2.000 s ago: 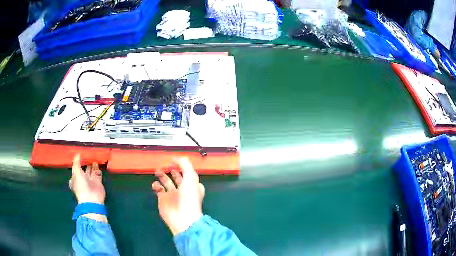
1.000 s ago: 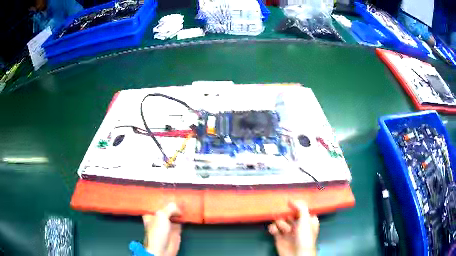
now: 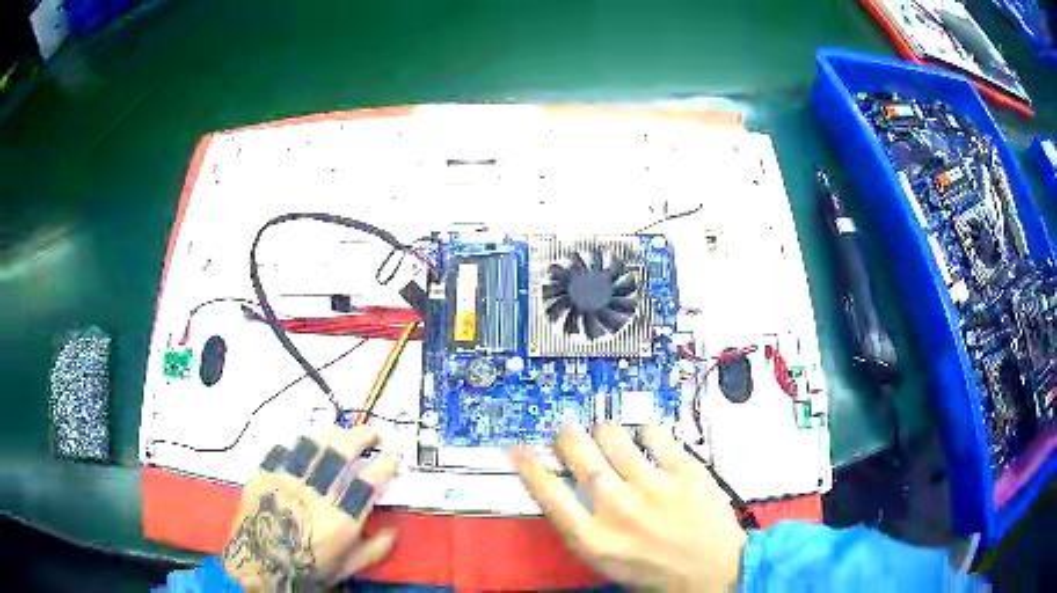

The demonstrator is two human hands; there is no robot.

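Observation:
The white rear chassis panel [image 3: 313, 174] lies flat on red-orange foam [image 3: 232, 515] in front of me. The blue mainboard [image 3: 510, 405] sits at its middle, with a black cooler fan [image 3: 591, 295] and a memory module [image 3: 467, 304] on it. A long black cable [image 3: 269, 307] loops left of the board, beside red leads and a yellow-orange cable [image 3: 388, 373]. My left hand [image 3: 307, 504] rests at the panel's front edge, with dark wraps on its fingers. My right hand [image 3: 638, 498] lies over the board's front edge, fingers spread. Whether either hand holds anything small is hidden.
A blue bin [image 3: 927, 278] full of mainboards stands at the right. A black electric screwdriver [image 3: 855, 278] lies between bin and panel. A bag of small silvery pieces [image 3: 81, 394] lies at the left. Another panel on red foam [image 3: 956, 46] is at the top right.
The panel and foam are now nearer and larger in view. Both hands have moved from the foam's front side onto the panel's front edge and board. The view has tilted down.

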